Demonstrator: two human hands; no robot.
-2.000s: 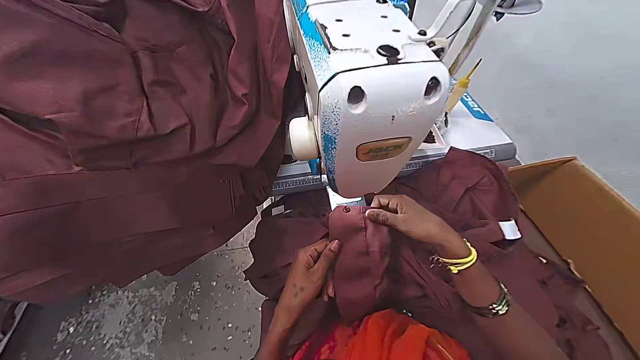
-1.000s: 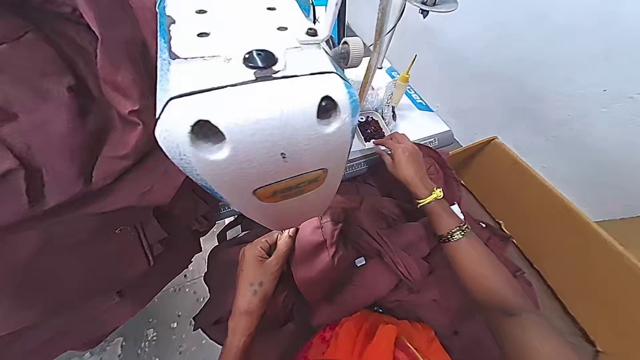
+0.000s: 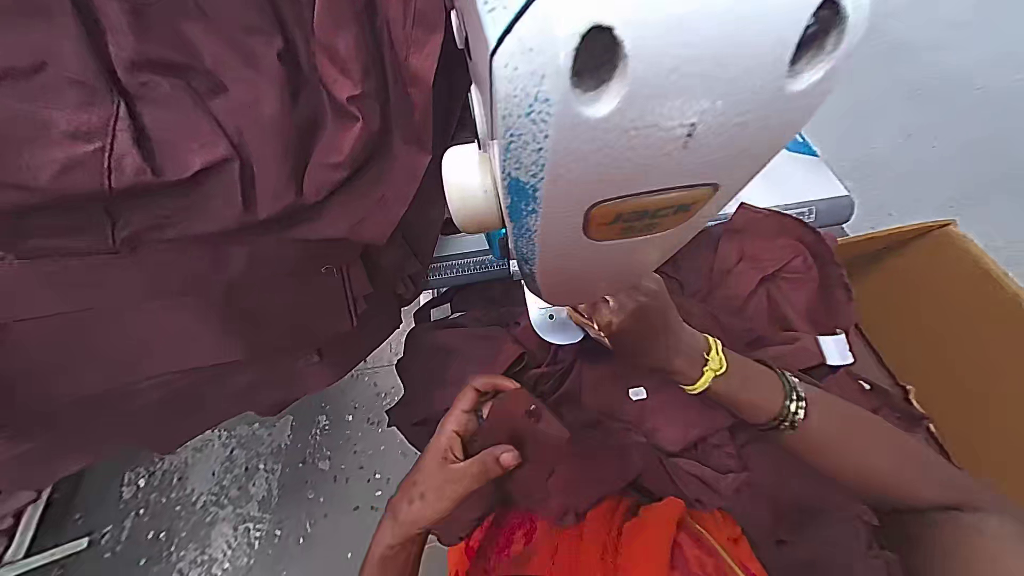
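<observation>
My left hand (image 3: 460, 456) grips a maroon fabric edge (image 3: 532, 452) between thumb and fingers, with a small dark button (image 3: 533, 414) on it. My right hand (image 3: 632, 316) is under the white head of a Jack sewing machine (image 3: 640, 136), its fingers bent beside the rounded white machine arm (image 3: 554, 318). The machine head partly hides the fingertips, so what they hold cannot be told. The rest of the maroon garment (image 3: 680, 432) lies under both hands, with a small white tag (image 3: 638, 394) on it.
More maroon garments (image 3: 176, 288) are piled at the left, beside the machine. A cardboard box (image 3: 944, 336) stands at the right. Orange cloth (image 3: 608, 540) shows at the bottom. The grey floor (image 3: 320, 464) at lower left is strewn with small bits.
My right hand has moved from the small tray of dark pieces to beneath the machine head. My left hand has drawn back from the machine with the fabric edge. The view has shifted closer.
</observation>
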